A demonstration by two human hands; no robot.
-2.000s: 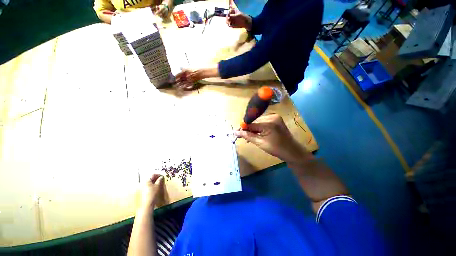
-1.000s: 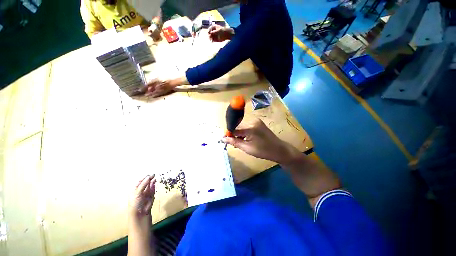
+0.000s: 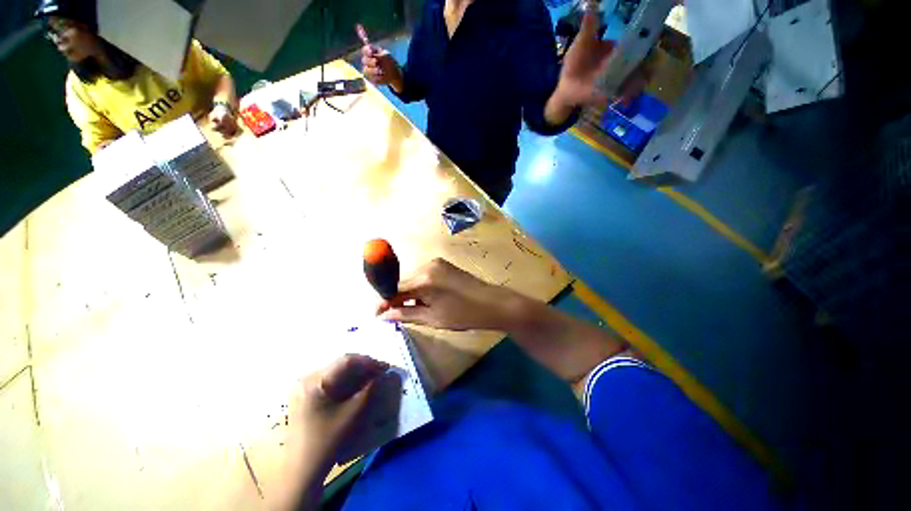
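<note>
A white metal panel (image 3: 412, 392) lies on the table at its near edge, in front of my blue shirt. My right hand (image 3: 430, 299) holds a screwdriver (image 3: 382, 269) with a black handle and orange end, upright over the panel's far right corner. My left hand (image 3: 345, 394) is over the panel's left part with its fingers bent together; whether it holds a small screw cannot be seen. A few dark screws (image 3: 283, 409) show left of this hand; the rest of the scatter is hidden or lost in glare.
Stacks of panels (image 3: 170, 205) stand at the far left. A silvery bag or box (image 3: 461, 215) lies near the right edge. A red item (image 3: 258, 120) is at the far edge. People in yellow and navy are across the table. Grey panels (image 3: 699, 120) hang at the upper right.
My left hand has moved from beside the screws onto the panel. The navy-sleeved person's hand has left the stack and is raised. The view has shifted; my right hand still holds the screwdriver.
</note>
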